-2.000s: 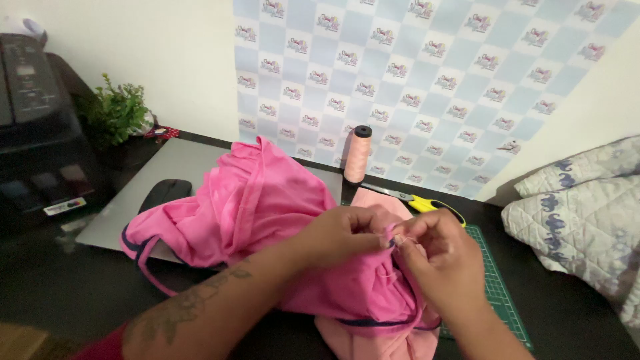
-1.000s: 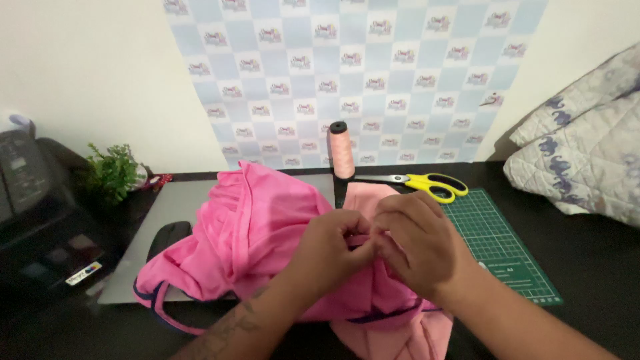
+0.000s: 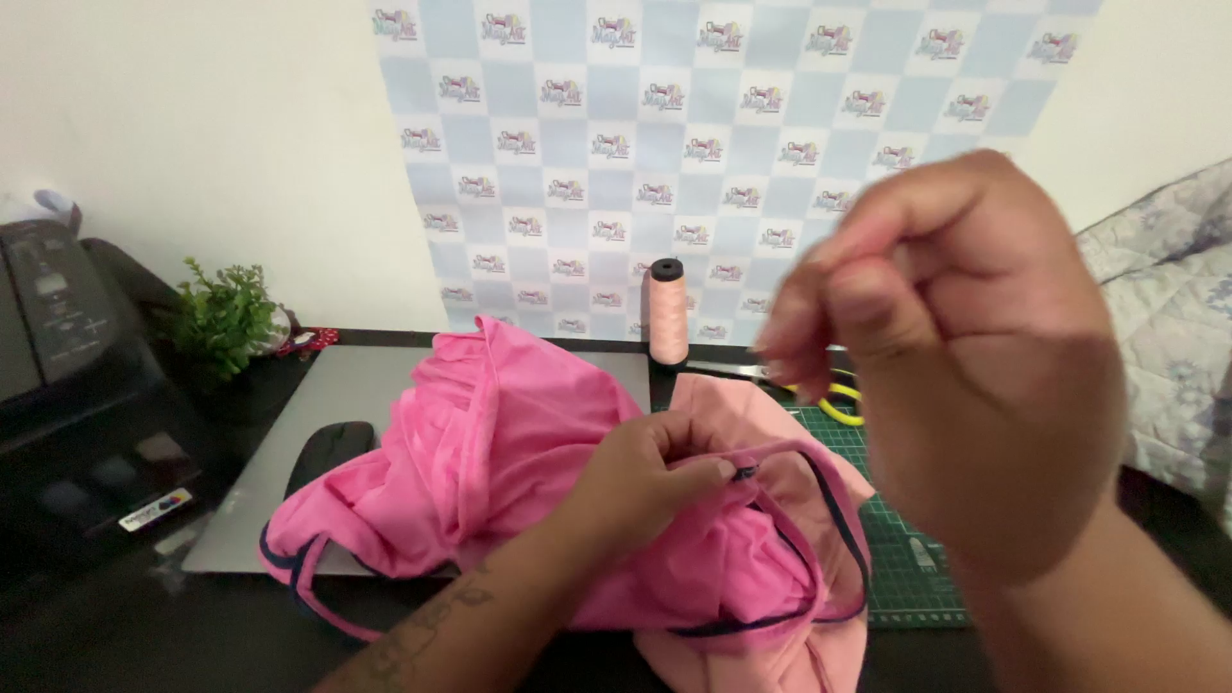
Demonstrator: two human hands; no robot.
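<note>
A bright pink garment with dark navy trim (image 3: pixel 539 404) lies bunched across the middle. My left hand (image 3: pixel 664 472) pinches its trimmed edge near a small dark spot, between thumb and fingers. Raised high at the right and close to the camera, my right hand (image 3: pixel 962 356) has thumb and forefinger pressed together; whether a needle or thread is between them cannot be told. Light salmon fabric (image 3: pixel 722 404) lies under and behind the garment. A cone of peach thread (image 3: pixel 668 313) stands upright at the back.
Scissors with yellow handles (image 3: pixel 844 402), partly hidden by my right hand, lie by a green cutting mat (image 3: pixel 905 577). A closed grey laptop (image 3: pixel 250 481) and black mouse (image 3: pixel 332 452) are left, with a printer (image 3: pixel 87 385) and a plant (image 3: pixel 226 308) beyond. Quilted fabric (image 3: pixel 1174 356) is at the right.
My right hand has moved up and away from the garment, toward the camera; before, both hands were together at the cloth. My left hand still pinches the edge.
</note>
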